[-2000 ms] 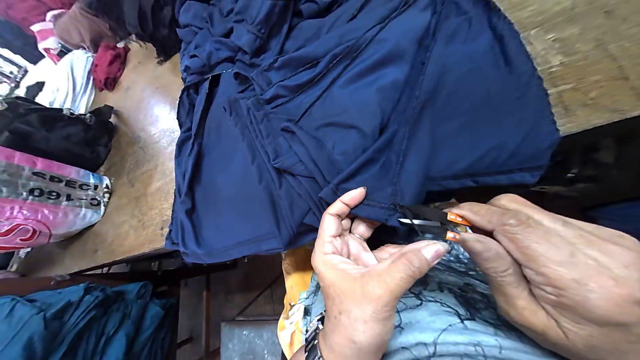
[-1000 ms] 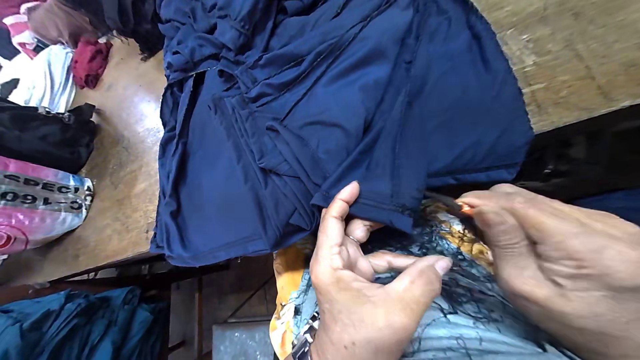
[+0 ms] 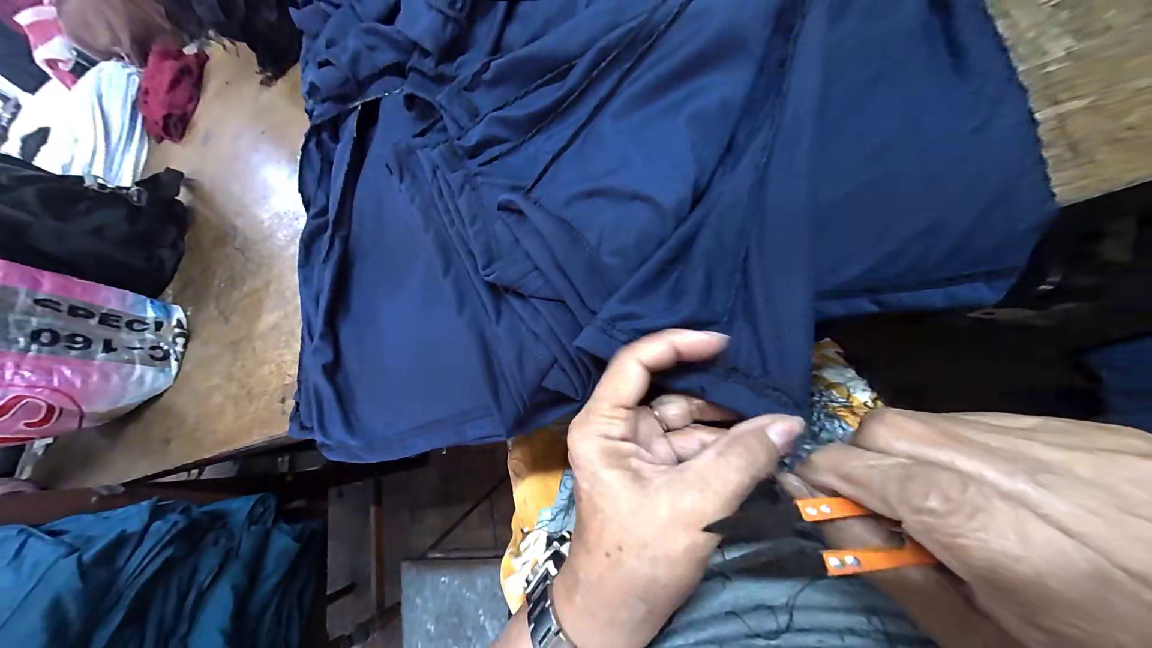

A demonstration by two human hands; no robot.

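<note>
Navy blue fabric garments (image 3: 630,225) lie spread over the table and hang past its front edge. My left hand (image 3: 666,486), with a metal watch (image 3: 544,594) at the wrist, holds the hemmed lower edge of the navy cloth between its fingers. Close on its right, my right hand (image 3: 972,513) has orange-handled thread snips (image 3: 864,540) in its palm, their dark blades pointing left below my left thumb. The fingertips of my right hand are near the cloth's edge; whether they pinch it is partly hidden.
On the wooden table (image 3: 238,225) at left lie a black bag (image 3: 90,220), a pink printed plastic bag (image 3: 81,360), a dark red cloth (image 3: 171,90) and a white striped cloth (image 3: 99,126). Teal fabric (image 3: 162,576) is heaped at lower left. Patterned cloth (image 3: 774,612) covers my lap.
Two seconds ago the snips pointed at the cloth's edge from my right fingertips; now they sit lower in the palm. My right hand has come back close to my left after being farther apart one second ago.
</note>
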